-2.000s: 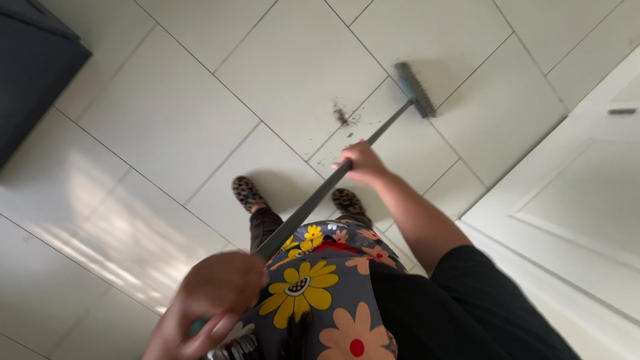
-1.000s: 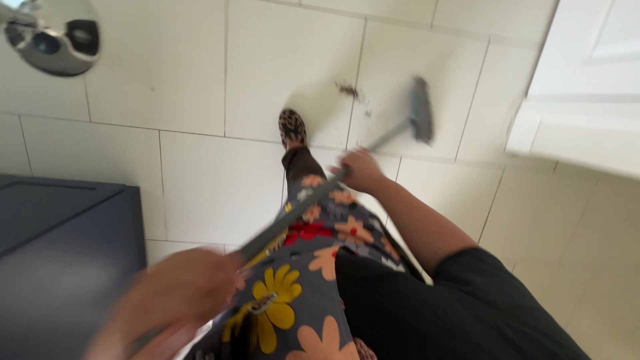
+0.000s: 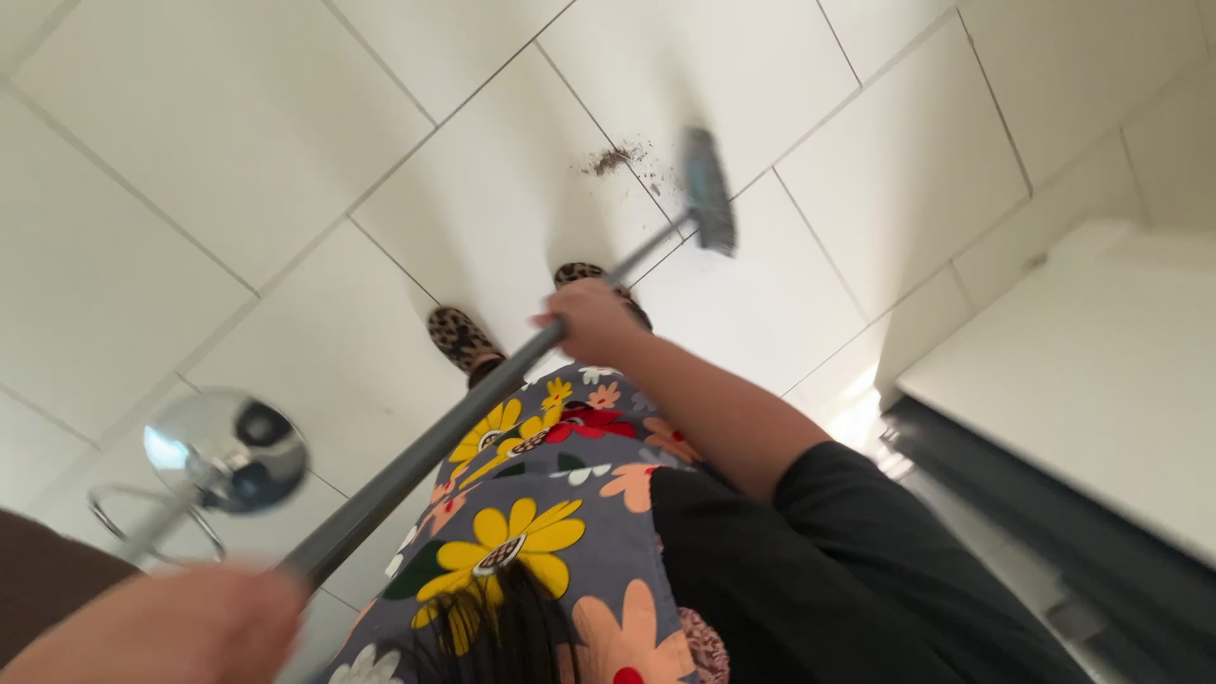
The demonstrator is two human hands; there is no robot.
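A push broom's grey handle point(image 3: 427, 446) runs slantwise across my body. Low at the left, my left hand point(image 3: 180, 622), blurred, is closed around its upper part. My right hand point(image 3: 594, 321) grips the handle farther down, towards the head. The broom head point(image 3: 708, 193), blue-grey with bristles, is at the floor to the right of a small scattered pile of brown debris point(image 3: 611, 160). Some crumbs lie between the pile and the bristles. Whether the bristles touch the tiles is too blurred to tell.
Light floor tiles point(image 3: 313, 123) surround my feet in leopard-print shoes point(image 3: 460, 337). A round chrome stool or table base point(image 3: 228, 451) stands at the left, beside a dark brown seat-like shape point(image 3: 57, 589). At the right is a white-topped unit point(image 3: 1073, 361) with a dark side.
The view has turned and shifted across the floor. Both hands stay on the broom handle. The chrome base, at the upper left one second ago, now shows lower left; the dark cabinet has left the view.
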